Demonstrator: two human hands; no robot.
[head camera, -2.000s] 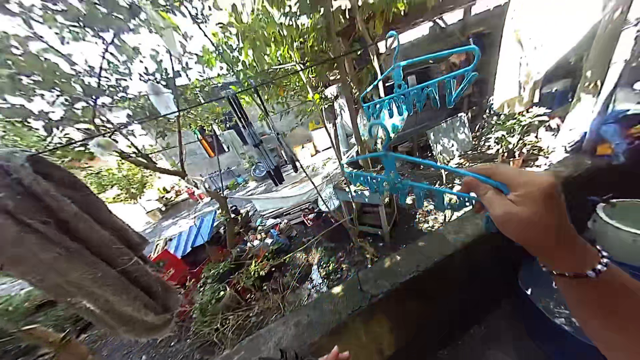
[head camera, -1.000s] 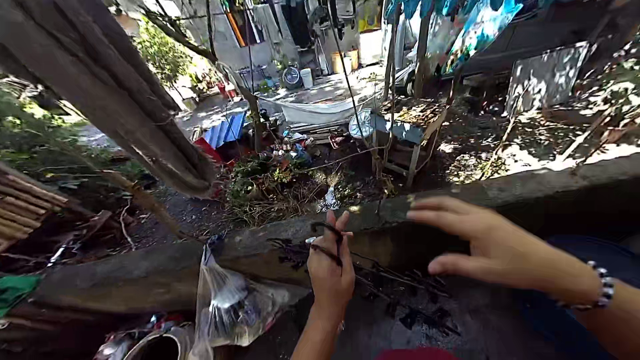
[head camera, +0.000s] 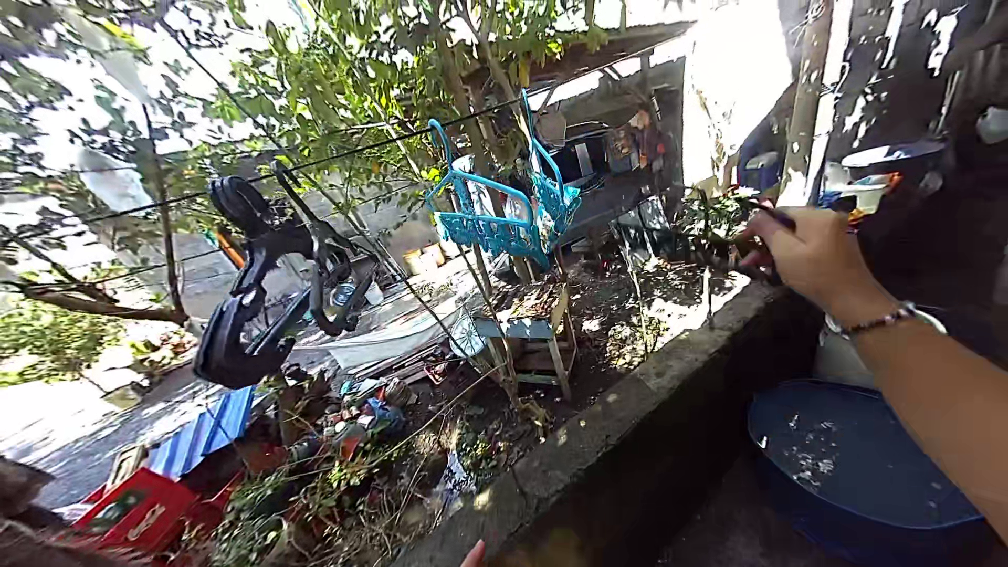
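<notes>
Out to the right, my right hand (head camera: 811, 256) has its fingers closed on a dark, thin object, blurred, whose kind I cannot tell. Only a fingertip of my left hand (head camera: 474, 554) shows at the bottom edge; what it holds is hidden. Black plastic hangers (head camera: 264, 260) hang bunched on the clothesline (head camera: 346, 151), left of centre. Farther right on the same line are blue plastic hangers with clips (head camera: 492, 209), out of reach of both hands in this view.
A low concrete wall (head camera: 598, 417) runs diagonally below the line. Beyond it are a small wooden table (head camera: 524, 327), plants and a red crate (head camera: 142, 512). A large blue tub (head camera: 850, 465) stands at the lower right.
My right hand was on a blue hanger two seconds ago, then open over the wall; now it is raised at the right, fingers closed. My left hand has dropped almost out of view.
</notes>
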